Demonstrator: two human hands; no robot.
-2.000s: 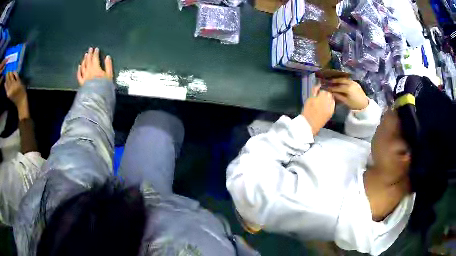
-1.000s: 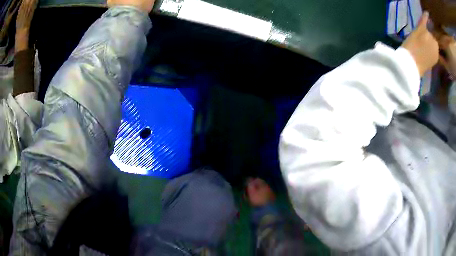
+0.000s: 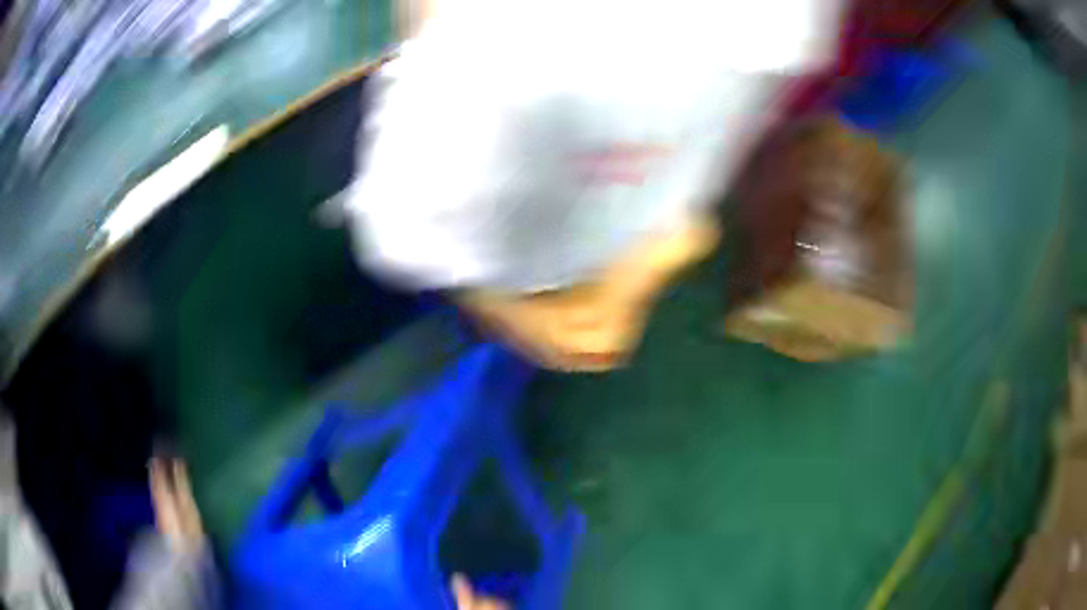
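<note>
The view is strongly blurred. A blue plastic stool point(image 3: 370, 536) with spread legs stands out at the lower left-centre, cut off by the bottom edge. My left hand point(image 3: 176, 506), in a grey sleeve, is at the lower left, left of the stool and apart from it. Its fingers point up and nothing shows in it. Only a small part of my right hand point(image 3: 474, 596) shows at the bottom edge, over the stool. Whether it grips the stool cannot be told.
A person in a white top point(image 3: 536, 143) fills the upper middle, with an orange-tan shape below. A brown carton-like object point(image 3: 822, 226) is at the upper right on the green floor point(image 3: 739, 477). The worktop edge with a white strip point(image 3: 167, 185) curves across the upper left.
The view has swung down and right, onto the floor. My left hand has left the worktop edge and is low at the left. The stool now shows its legs.
</note>
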